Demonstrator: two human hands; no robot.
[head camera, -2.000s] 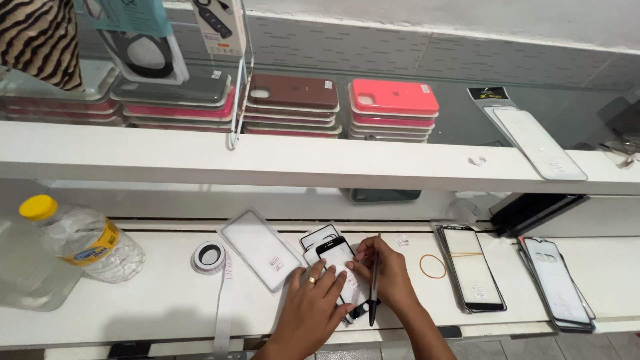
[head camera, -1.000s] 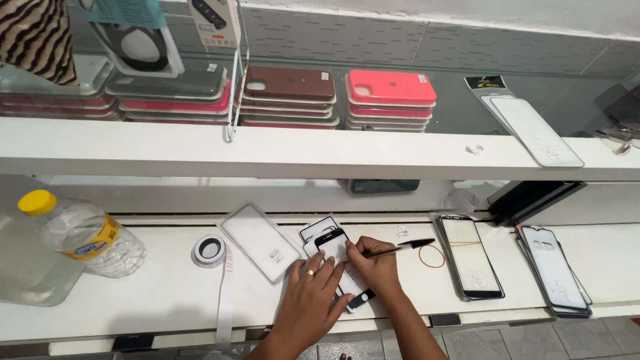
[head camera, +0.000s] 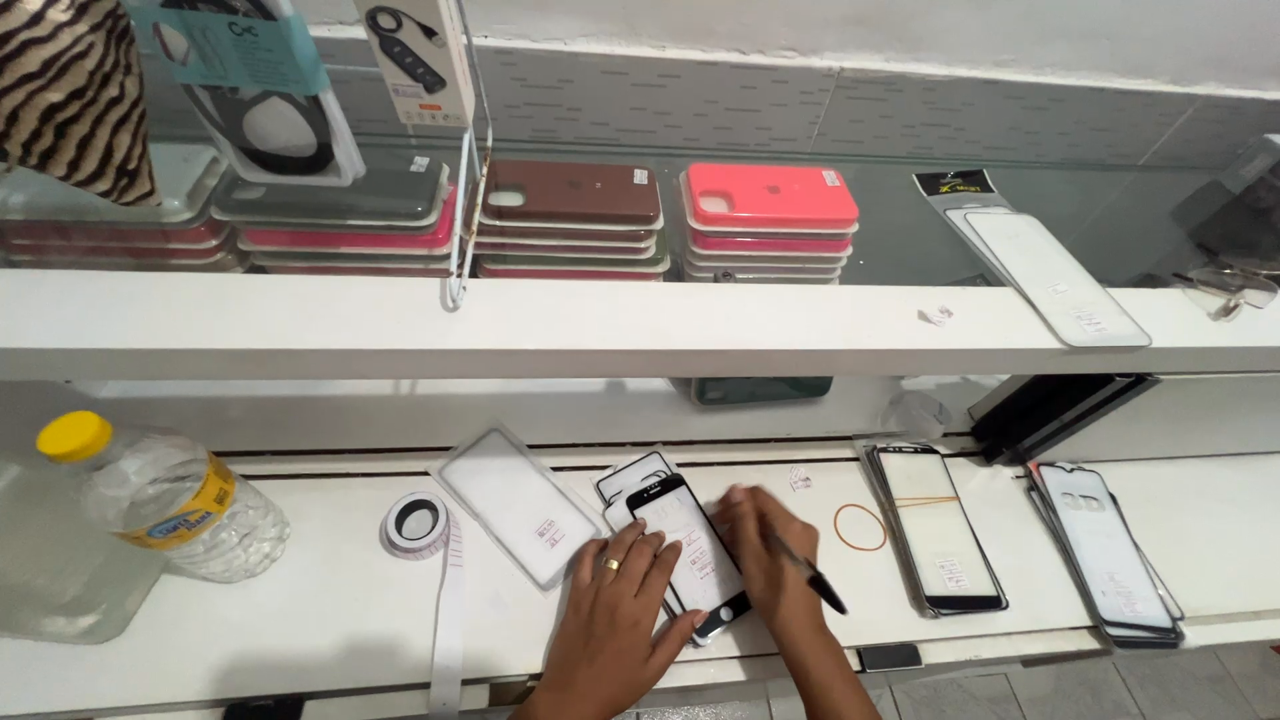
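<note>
A black-bordered phone screen protector (head camera: 697, 532) lies on a small pile of others on the white shelf. My left hand (head camera: 620, 610) rests spread over its left side, a ring on one finger, gripping nothing. In my right hand (head camera: 765, 555) is a dark pen (head camera: 822, 585), its rear end pointing down to the right; the fingers hide its tip. That hand is at the protector's right edge. Left of the pile are a pale flat pack (head camera: 520, 505) and a roll of price labels (head camera: 416, 525) with its strip trailing forward.
A water bottle (head camera: 190, 505) with a yellow cap stands left. A rubber band (head camera: 860, 527) and two stacks of protectors (head camera: 935, 530) (head camera: 1110, 555) lie right. Phone cases (head camera: 770, 195) are stacked behind the raised ledge (head camera: 560, 325), where another protector (head camera: 1065, 275) lies across the edge.
The pen in my right hand has swung from pointing right to pointing down to the right, and that hand has lowered slightly. My left hand stays on the protector.
</note>
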